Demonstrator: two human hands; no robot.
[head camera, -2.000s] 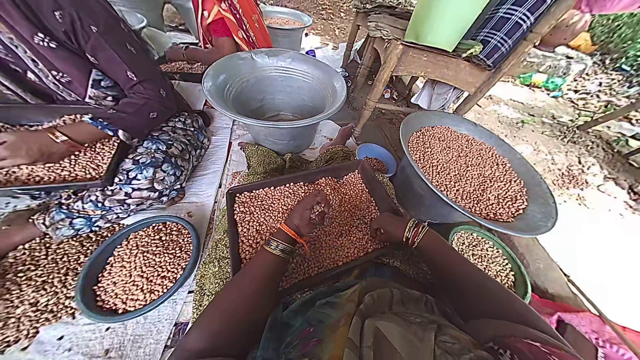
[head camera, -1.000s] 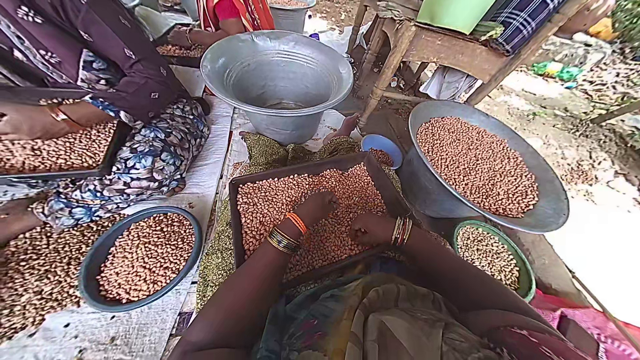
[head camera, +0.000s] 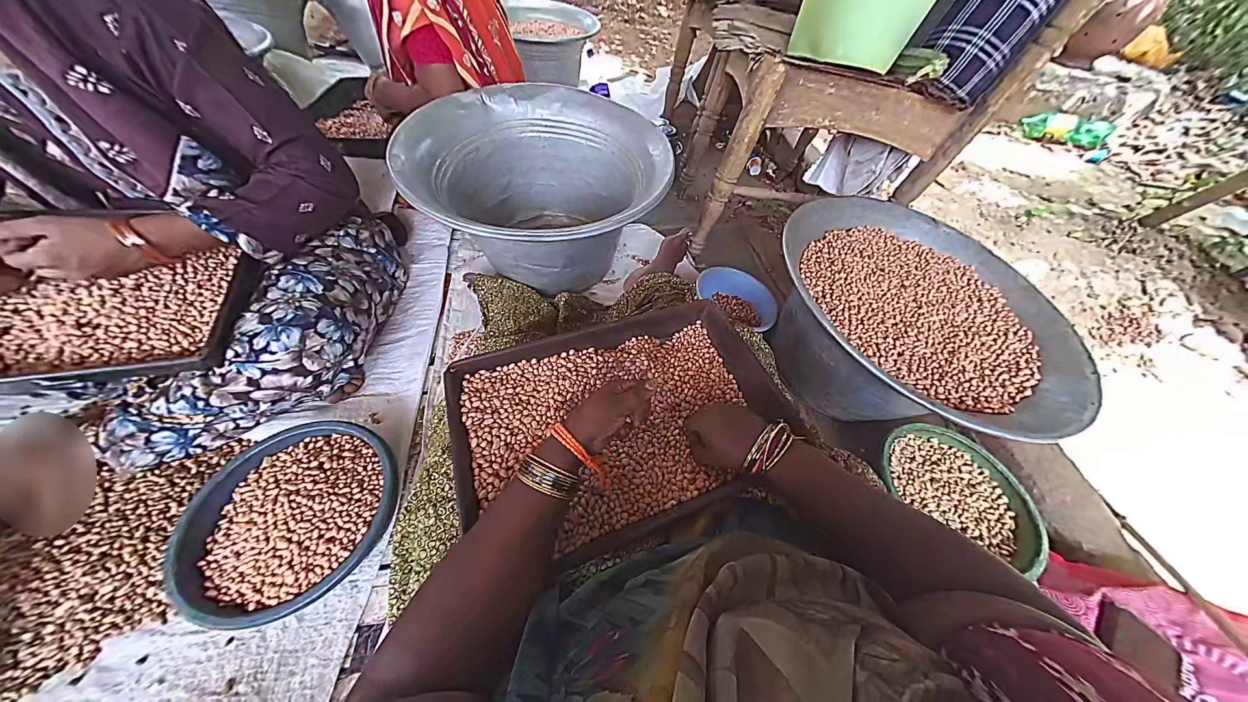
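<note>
A dark rectangular tray (head camera: 604, 336) full of reddish-brown peanut kernels (head camera: 526, 390) rests on my lap. Within it, my left hand (head camera: 609, 414) is over the kernels left of the middle, its fingers pointing right; whether it holds any is unclear. My right hand (head camera: 721, 434) touches the kernels near the tray's right side, fingers curled and partly hidden. Beyond the tray stands a wide-rimmed metal basin (head camera: 531, 156). On the right is a large metal pan (head camera: 1063, 361) heaped with kernels, with a small blue bowl (head camera: 746, 285) between it and the tray.
A green basin (head camera: 1033, 526) of paler kernels stands at my right, a dark blue-grey basin (head camera: 385, 487) of kernels at my left. A co-worker (head camera: 185, 146) with a tray sits left; another person (head camera: 444, 49) sits farther back. A wooden chair (head camera: 848, 107) stands behind the pan.
My right hand was at the tray's upper right edge two seconds ago and has since come down onto the kernels. My left hand has shifted slightly within the tray.
</note>
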